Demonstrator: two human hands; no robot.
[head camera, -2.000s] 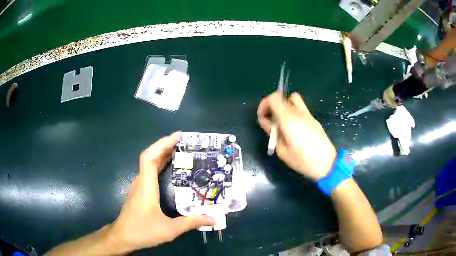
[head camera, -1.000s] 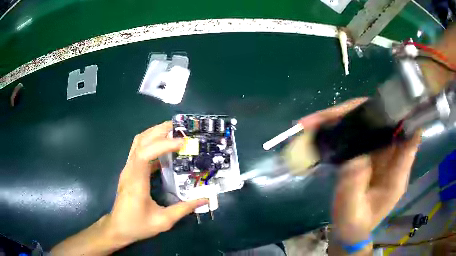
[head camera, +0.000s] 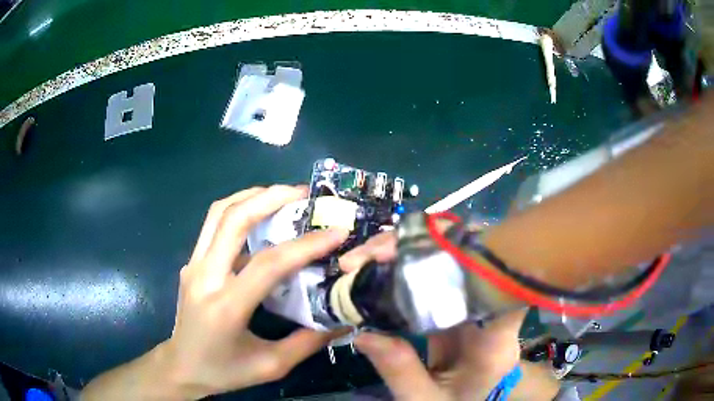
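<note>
My left hand (head camera: 235, 286) holds the white adapter housing (head camera: 293, 298) from the left, its fingers reaching over the circuit board (head camera: 368, 200), which tilts up out of the housing. My right hand (head camera: 470, 352) is partly hidden behind the glue dispensing gun (head camera: 376, 298) and holds it, together with white tweezers (head camera: 477, 186) that point up to the right. The gun's cream band is over the lower right of the housing. Its nozzle tip is hidden. Metal plug pins (head camera: 331, 354) show below the housing.
Stacked translucent insulating sheets (head camera: 270, 106) lie behind the work, with a single sheet (head camera: 130, 112) at left and a brown curved scrap (head camera: 25, 135) at far left. A cream tapered stick (head camera: 549, 69) lies by the post (head camera: 587, 23). An orange tube with red wire (head camera: 548, 298) crosses the right side.
The gun has moved left and down over the housing, and now covers its lower right. The board is tilted further up and the housing has moved slightly right. The right hand took hold of the gun earlier.
</note>
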